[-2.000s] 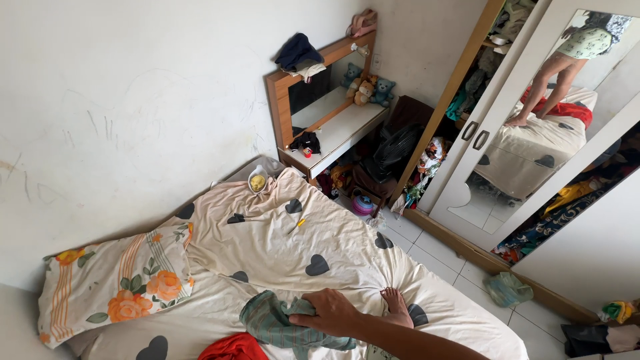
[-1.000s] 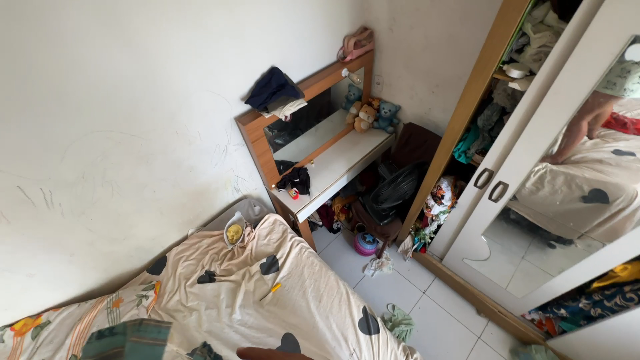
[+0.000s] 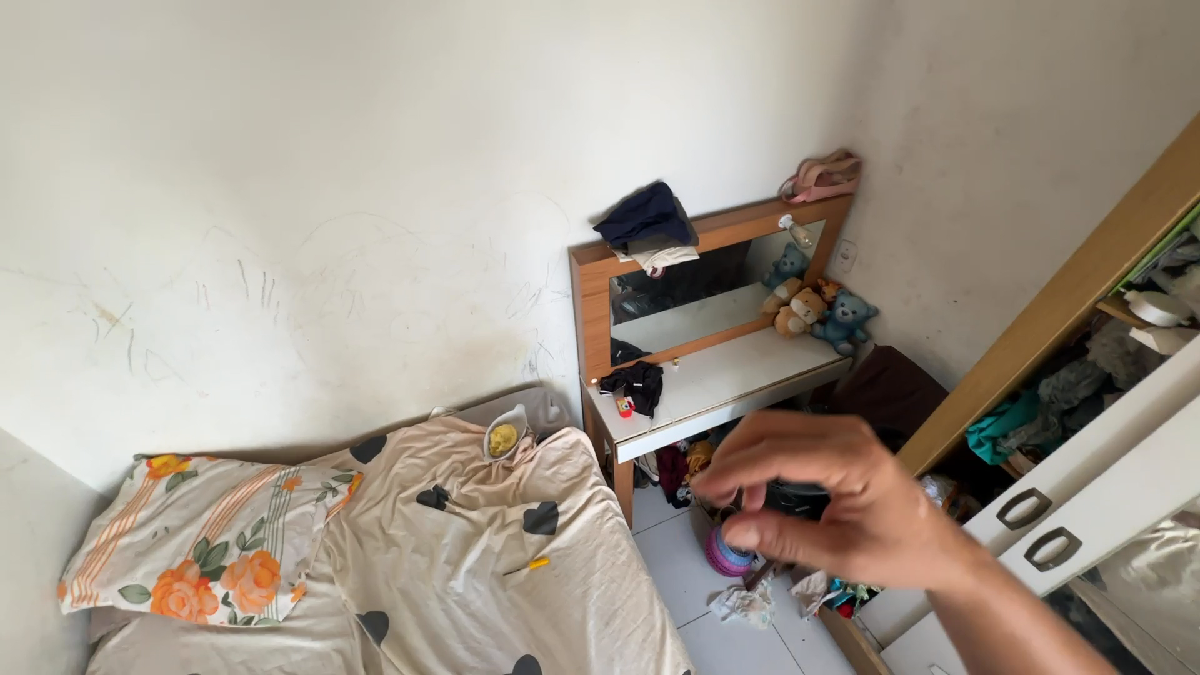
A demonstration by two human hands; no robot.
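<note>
My right hand is raised at the lower right, fingers curled and thumb apart, with nothing between them. It appears in front of the gap between the dressing table and the wardrobe's sliding door. My left hand is out of view. Left of my right hand is the bed, its cream sheet printed with dark hearts. A floral pillow lies at the bed's left end. On the sheet rest a small yellow-handled tool and, near the wall, a bowl with yellowish contents.
Dark clothing hangs over the mirror frame. Teddy bears and a black cloth are on the dressing table. A purple-and-blue round item and a crumpled cloth lie on the tiled floor. Clothes fill the open wardrobe section.
Two seconds ago my right hand was on a green checked cloth on the bed; now it is raised and holds nothing. That cloth and the red one are out of view. The view has shifted.
</note>
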